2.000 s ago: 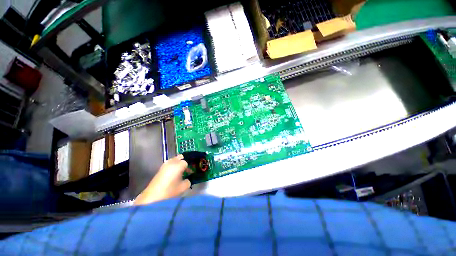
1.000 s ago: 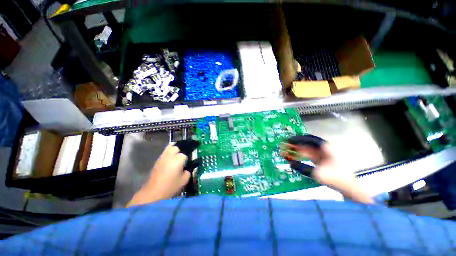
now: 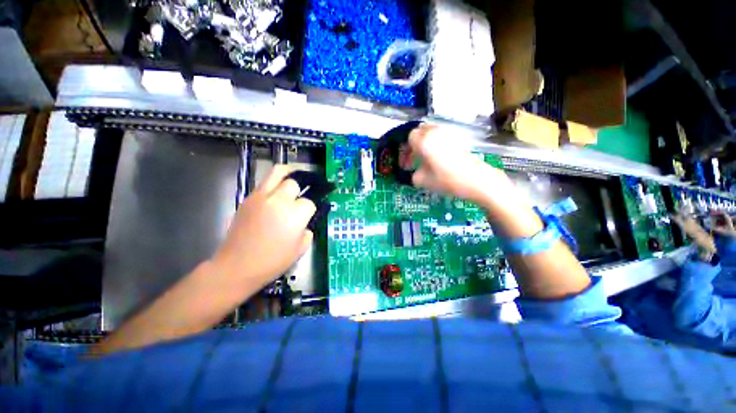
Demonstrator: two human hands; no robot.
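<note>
The green circuit board [image 3: 452, 278] lies on the conveyor in front of me. My right hand [image 3: 440, 161], in black finger cots, holds a copper-red and black toroidal inductor [image 3: 387, 160] at the board's upper part, right of a white block component [image 3: 367, 170]. Whether the inductor touches the board is hidden. A second toroidal inductor [image 3: 392, 280] sits on the board's lower left part. A dark grey block component [image 3: 407, 234] stands between them. My left hand [image 3: 278, 222] is at the board's left edge; its black-covered fingertips are too dark to show whether they grip anything.
Behind the rail [image 3: 202, 119] are bins of silver metal parts [image 3: 258, 48] and blue parts [image 3: 347, 56], white parts in rows [image 3: 460, 64] and an open carton [image 3: 597, 97]. Another board [image 3: 646, 218] lies right, near another person's hands [image 3: 700, 234]. Metal plate [image 3: 173, 226] lies left.
My right hand, out of view at first and then over the board's right part, has moved left and up to its upper part with an inductor. My left hand has left the lower inductor for the board's left edge.
</note>
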